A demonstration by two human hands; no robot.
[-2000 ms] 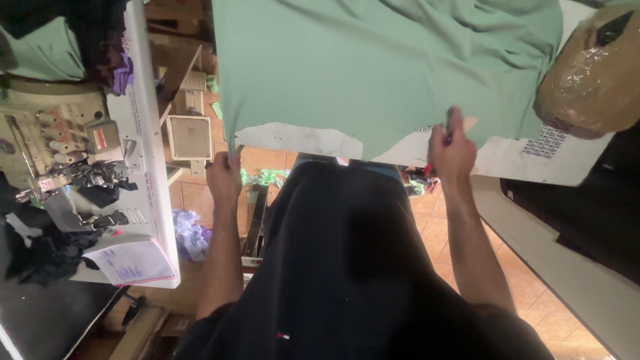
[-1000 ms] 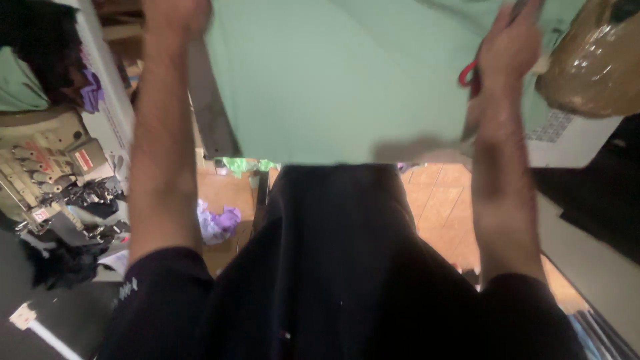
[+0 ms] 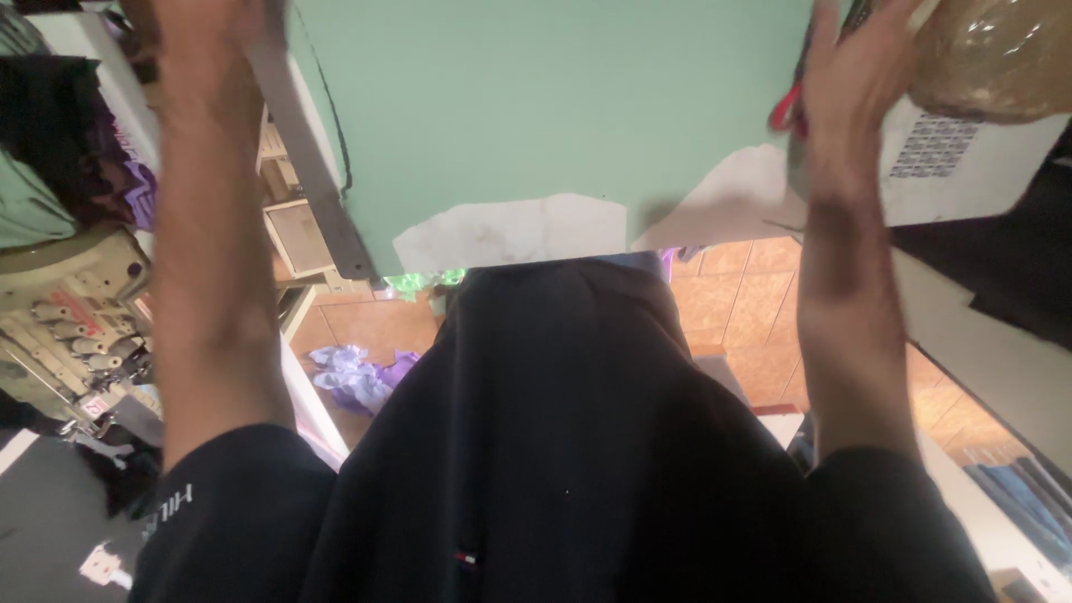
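Note:
Pale green fabric [image 3: 536,109] lies spread over a white table [image 3: 536,226], whose surface shows below the cloth's uneven near edge. At the top left, my left hand [image 3: 209,25] is blurred and partly cut off by the frame, beside the fabric's left edge; whether it grips the cloth cannot be told. My right hand [image 3: 858,75] is at the upper right, over the fabric's right side. It holds scissors with red on the handle [image 3: 785,109], mostly hidden by the hand. A dark line runs down the left part of the cloth.
A plastic-wrapped brown bundle [image 3: 997,59] sits at the table's right. An overlock sewing machine [image 3: 79,327] stands at the left, near dark and purple cloth. Lilac scraps [image 3: 356,377] lie on the tiled floor [image 3: 737,310]. Folded dark cloth is at the lower right.
Both hands have moved up and away from the table's near edge, where they were two seconds ago. The green fabric now reaches nearer that edge and lies flatter.

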